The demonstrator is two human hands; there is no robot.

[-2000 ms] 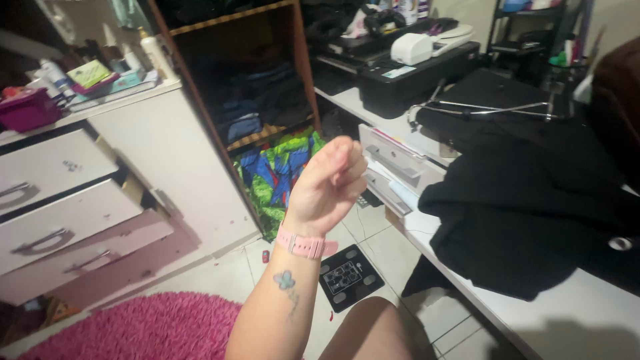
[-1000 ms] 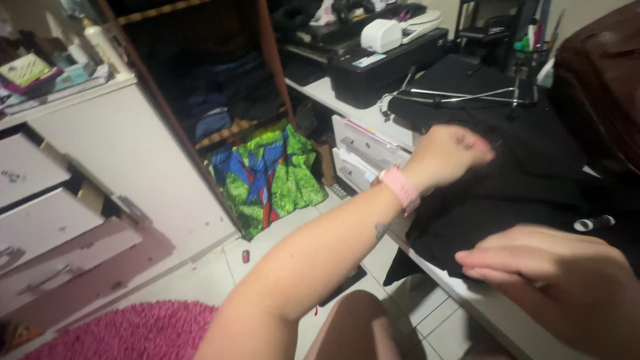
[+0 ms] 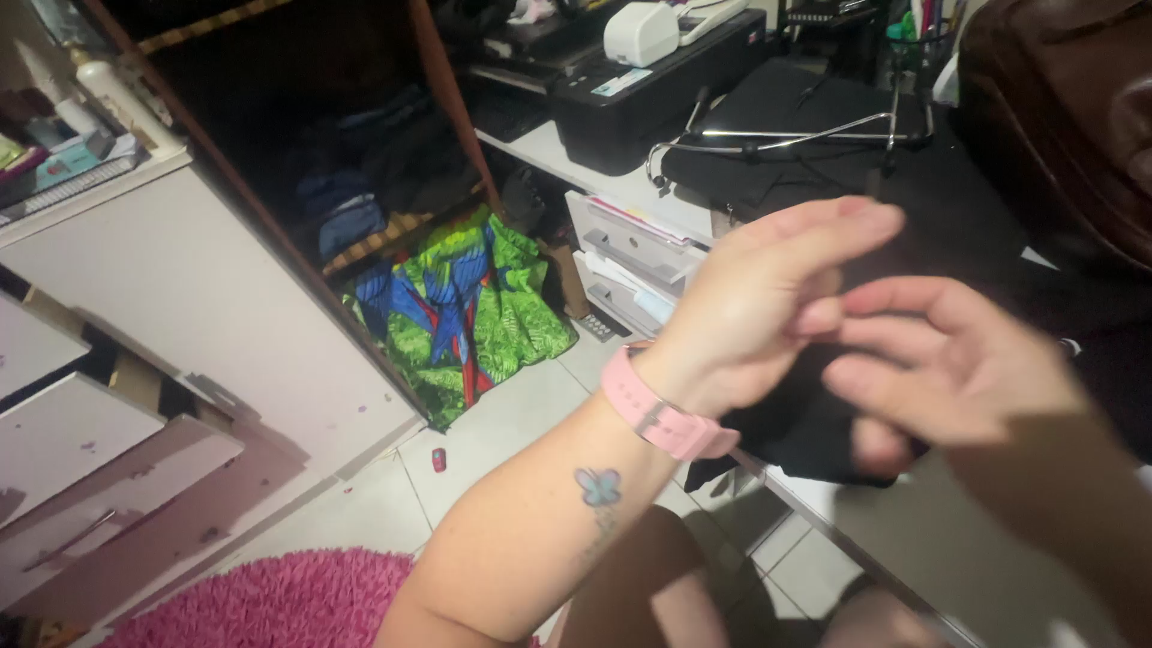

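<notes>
My left hand (image 3: 765, 297), with a pink watch strap (image 3: 661, 409) round its wrist, is raised over the desk's near edge, fingers curled and the thumb side up. My right hand (image 3: 936, 360) comes from the right, blurred, its fingertips meeting or nearly meeting the left fingers. Nothing is seen held in either hand, though the left fingers are partly hidden. Black fabric (image 3: 918, 234) lies on the desk behind and below both hands. A folding metal frame (image 3: 792, 138) rests on dark material beyond them.
A black printer (image 3: 657, 90) carries a small white device (image 3: 641, 34). Small white drawers (image 3: 630, 229) stand under the desk. A brown leather bag or chair back (image 3: 1062, 126) is at right. Parrot-print fabric (image 3: 468, 315) hangs by the shelf; a pink rug (image 3: 270, 598) and white dresser (image 3: 207, 333) are at left.
My right hand was out of view two seconds ago, then appeared at the right, and is now at the left fingers. My left hand has moved from a raised fist to over the desk.
</notes>
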